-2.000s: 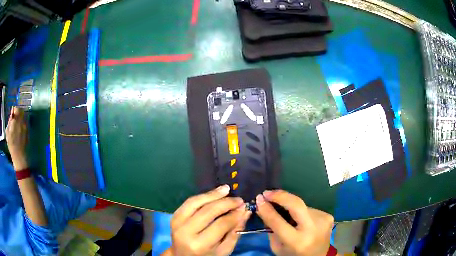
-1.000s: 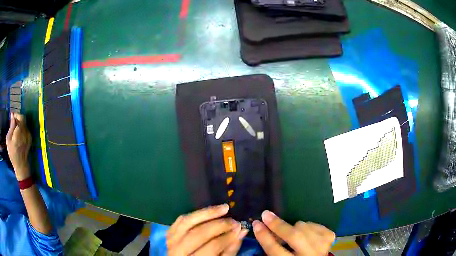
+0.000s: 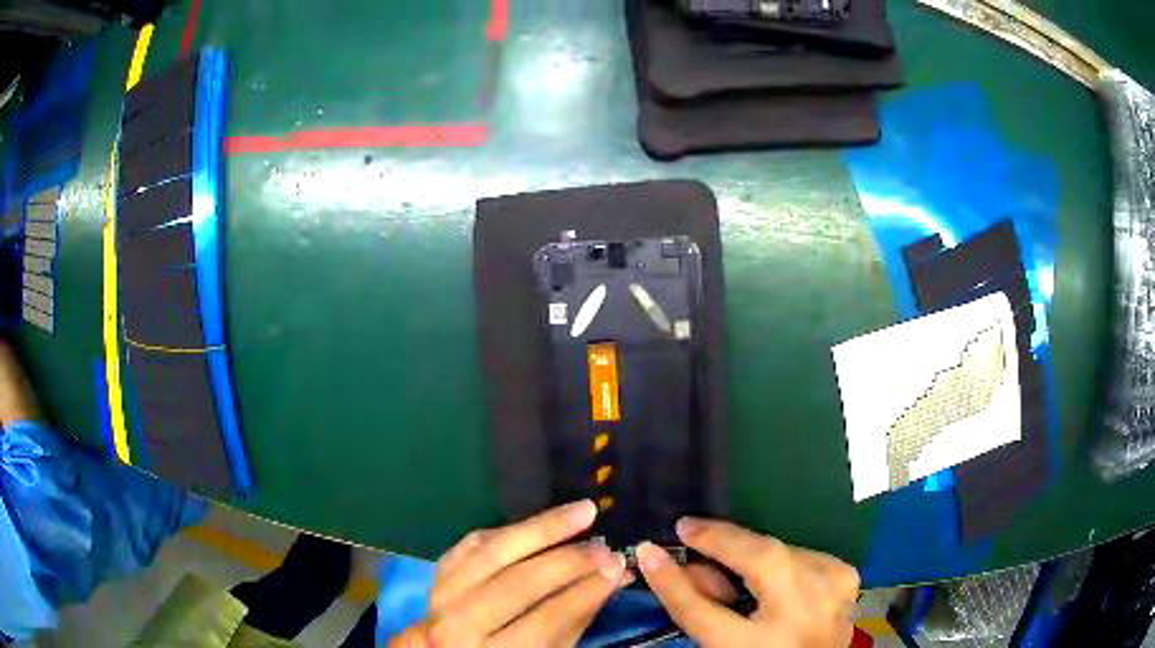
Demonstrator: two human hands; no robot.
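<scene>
The phone housing lies upright in view on a dark foam pad, with an orange strip in its centre and two pale angled strips near its top. My left hand and my right hand are at its lower end, bare. Fingertips of both hands press at a small component at the phone's lower edge. The component is mostly hidden by the fingers. A thin dark tool shows partly below my right hand.
Stacked foam pads with a phone assembly on top stand beyond. A white adhesive sheet lies over black strips on blue film at right. A clear tray is far right. Black strips run at left, near another person's blue sleeve.
My fingers have shifted slightly at the phone's lower end, with my right fingertips now closer over the component. The other person's hand at left has moved down, away from the pale strips. The camera view has shifted.
</scene>
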